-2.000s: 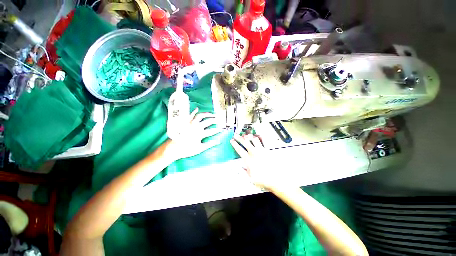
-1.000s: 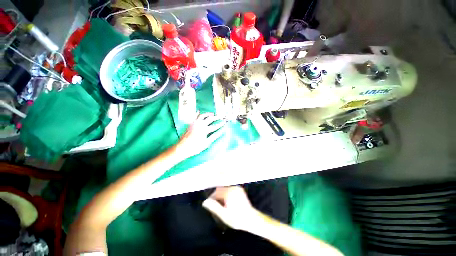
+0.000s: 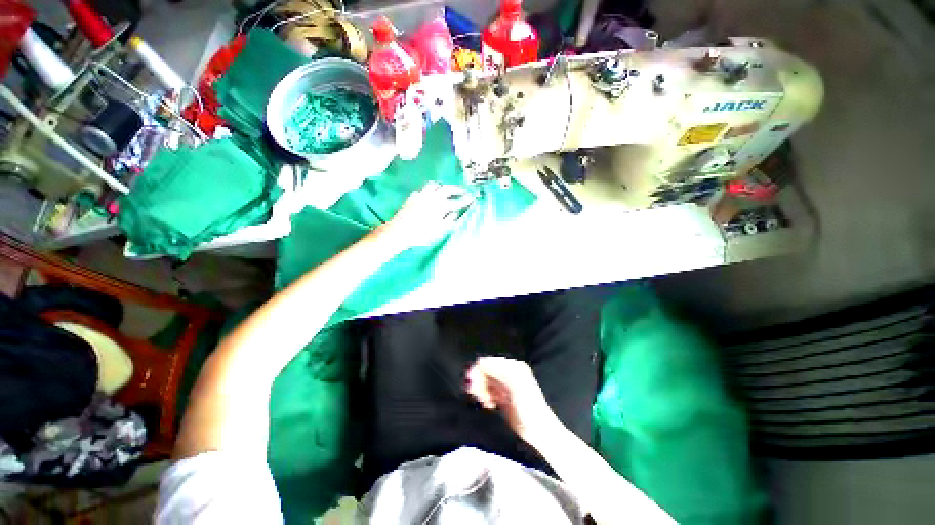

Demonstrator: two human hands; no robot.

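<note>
A green fabric panel (image 3: 395,272) lies on the white machine table and hangs over its front edge; its right end is under the head of the cream sewing machine (image 3: 636,103). My left hand (image 3: 431,213) lies on the panel just left of the needle area, fingers bent; whether it pinches the cloth is hard to tell. My right hand (image 3: 500,390) is off the table above my lap, fingers curled; I see nothing in it. The needle tip is too small to make out. Dark thread snips (image 3: 560,191) lie on the machine bed right of the needle.
A metal bowl (image 3: 322,113) of small green tabs stands at the back left, beside a stack of green cut pieces (image 3: 200,195). Red bottles (image 3: 394,68) stand behind the table. Green cloth (image 3: 672,410) heaps by my right leg. A wooden chair (image 3: 176,344) with clothes is at left.
My right hand has left the cloth by the needle and dropped to my lap. My left hand stays on the panel, whose left part has been drawn up and bunched. The view has shifted.
</note>
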